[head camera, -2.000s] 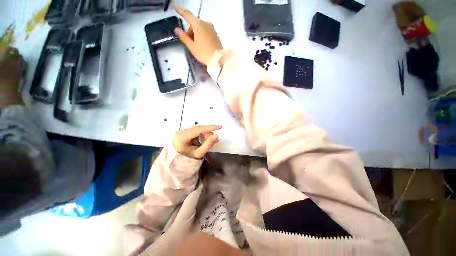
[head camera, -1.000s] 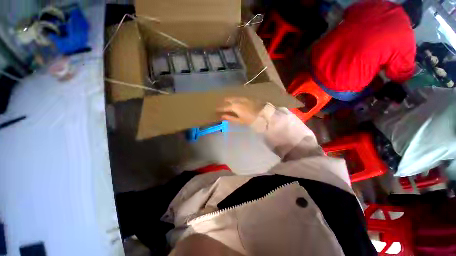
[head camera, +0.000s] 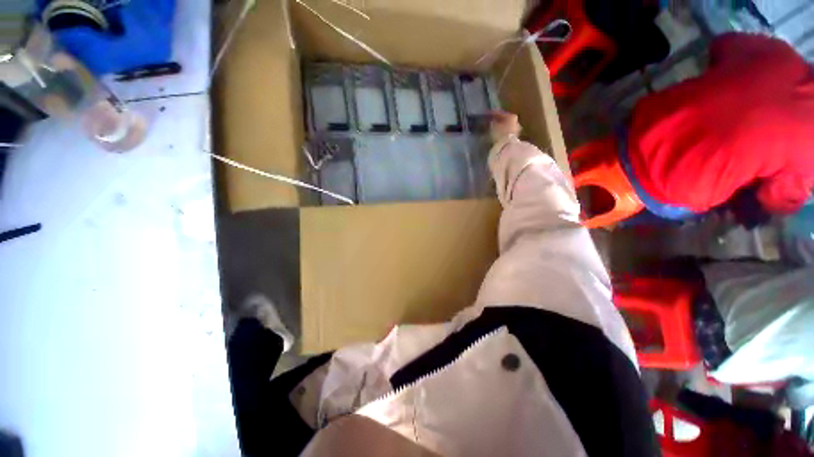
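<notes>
An open brown carton (head camera: 393, 268) stands beside the table. Inside it several phone middle frames (head camera: 410, 100) lie side by side in a row along the far side, with a grey-clear tray or divider (head camera: 415, 167) nearer me. My right hand (head camera: 505, 124) reaches into the carton at the right end of the row. Its fingertips are small and blurred at the last frame, so I cannot tell if they grip it. My left hand is not in view.
White straps (head camera: 268, 171) hang over the carton. The white table (head camera: 116, 294) is at left, with a blue tape dispenser (head camera: 134, 36), a clear bottle (head camera: 112, 125) and thin dark tweezers (head camera: 20, 233). Red stools (head camera: 660, 312) and a person in red (head camera: 723, 125) are at right.
My view has turned from the frames on the table to the carton. My right hand has moved from above the near flap into the carton. My left hand has left the view.
</notes>
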